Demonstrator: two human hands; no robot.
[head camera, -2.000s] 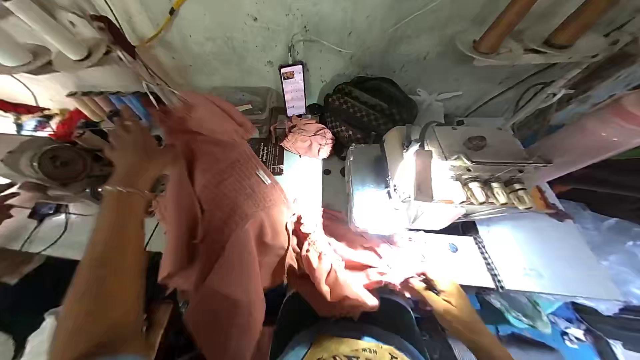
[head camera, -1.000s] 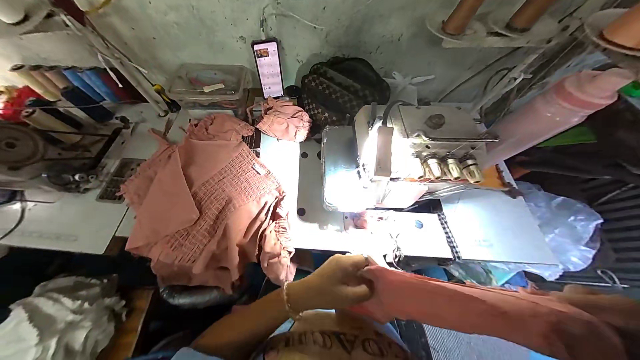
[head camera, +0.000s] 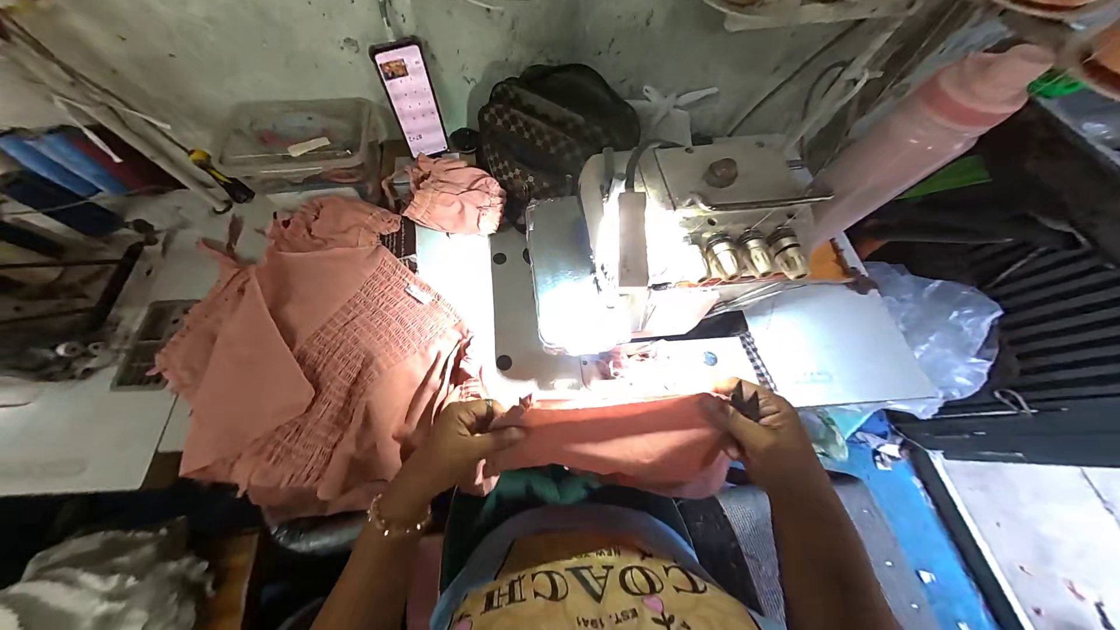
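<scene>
My left hand (head camera: 468, 442) grips one end of a coral-pink fabric piece (head camera: 621, 437), and my right hand (head camera: 757, 429) pinches its other end. The piece is stretched level between them, just in front of the sewing machine's lit bed. A small dark pointed tool, perhaps thread snips, shows in my right hand. The overlock-type sewing machine (head camera: 700, 219) stands beyond, its needle area lost in glare. Left of my left hand lies a pink garment (head camera: 350, 350) with a shirred panel and a small white label. A gathered pink piece (head camera: 455, 194) rests behind it.
A phone (head camera: 409, 101) leans against the wall beside a clear plastic box (head camera: 297, 140) and a dark checkered bag (head camera: 556, 122). A pink bottle-like container (head camera: 936, 131) stands at right, above a clear plastic bag (head camera: 936, 332). Thread cones (head camera: 66, 166) and another machine are at left.
The pink garment has gone from my raised left hand to the table at left. The coral piece, held far to the right a second ago, is now stretched in front of the machine.
</scene>
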